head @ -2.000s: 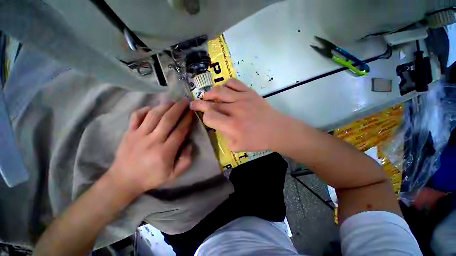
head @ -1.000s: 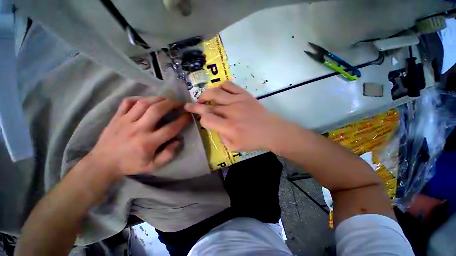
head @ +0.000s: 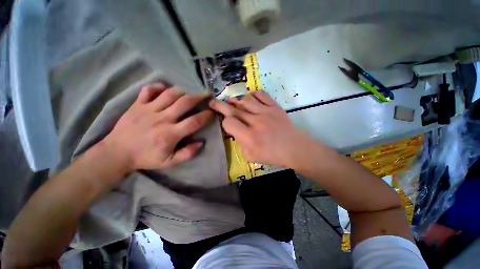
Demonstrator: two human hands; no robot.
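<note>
A taupe garment piece (head: 184, 194) lies over the machine bed and hangs down toward my lap. My left hand (head: 163, 126) lies flat on it with fingers slightly spread. My right hand (head: 258, 126) is at the cloth's right edge, its index fingertip close to my left fingertips. Whether the right fingers pinch the edge cannot be told. The small cream ribbed seam guide (head: 232, 91) sits just beyond my right fingers, beside dark metal parts. The needle point itself is hidden. Yellow tape (head: 239, 163) with black letters runs along the cloth's edge.
The white machine head (head: 326, 26) spans the top, with a cream knob (head: 259, 14). Open thread snips (head: 368, 81), a small brown block (head: 404, 113) and a black bracket (head: 439, 102) are at right. A white paddle shape (head: 32, 89) hangs at left.
The view has shifted, so the machine head and paddle appear further right. My left hand lies flatter, its fingers still at the cloth's edge. My right hand keeps its place by the guide.
</note>
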